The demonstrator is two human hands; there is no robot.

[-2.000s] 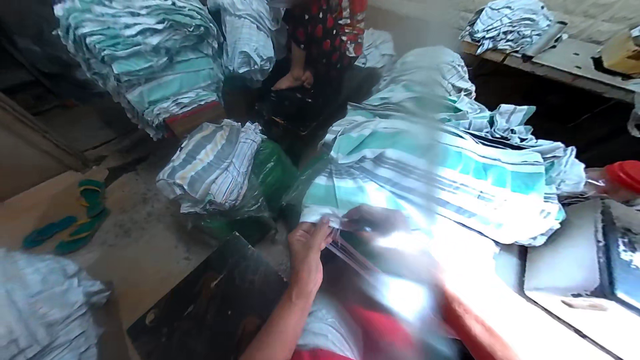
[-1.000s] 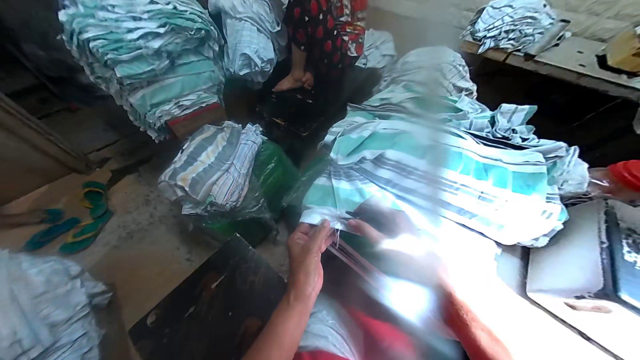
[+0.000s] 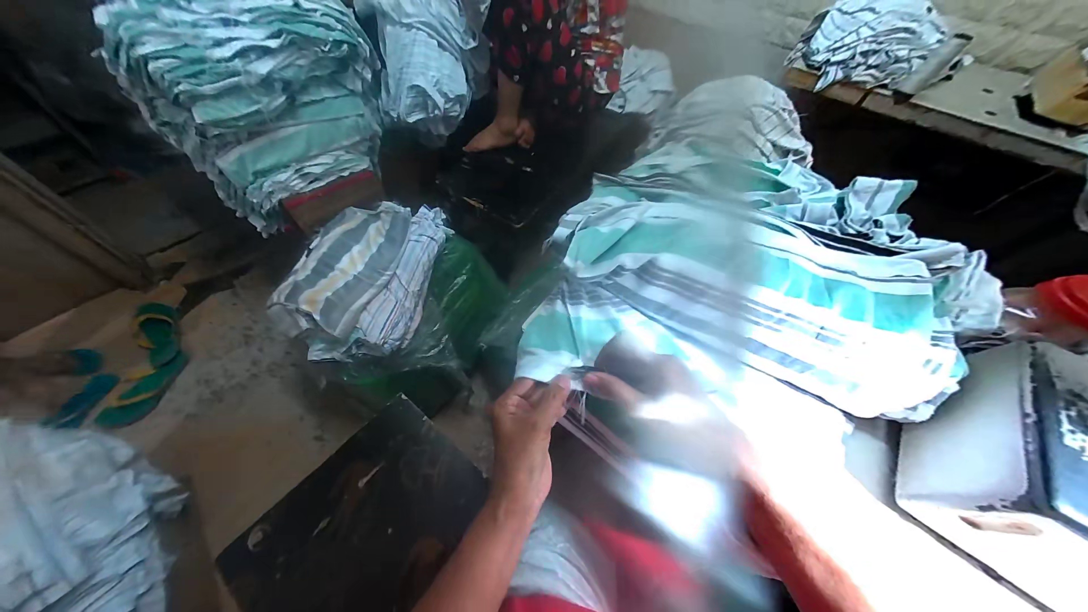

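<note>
My left hand (image 3: 529, 421) pinches the near left corner of a green, white and grey striped cloth (image 3: 629, 255), which lies spread on a pile. Close beside it, my right hand (image 3: 646, 391) is at the same edge; a small dark object (image 3: 581, 372) shows between the fingertips, too small to name. Loose threads hang under the corner. Glare and a blurred streak cover much of my right hand, so its grip is partly hidden. Below the hands lie white and red fabrics.
Striped cloth bundles (image 3: 348, 272) in clear plastic and a tall cloth stack (image 3: 246, 93) stand left. Sandals (image 3: 153, 365) lie on the floor near a person's foot. Another person's bare foot (image 3: 501, 134) is ahead. A red sleeve (image 3: 1064, 299) shows right, above a grey machine bed (image 3: 965, 425).
The foot by the sandals at the left has come into view since two seconds ago. My hands remain at the cloth corner, with only slight finger movement.
</note>
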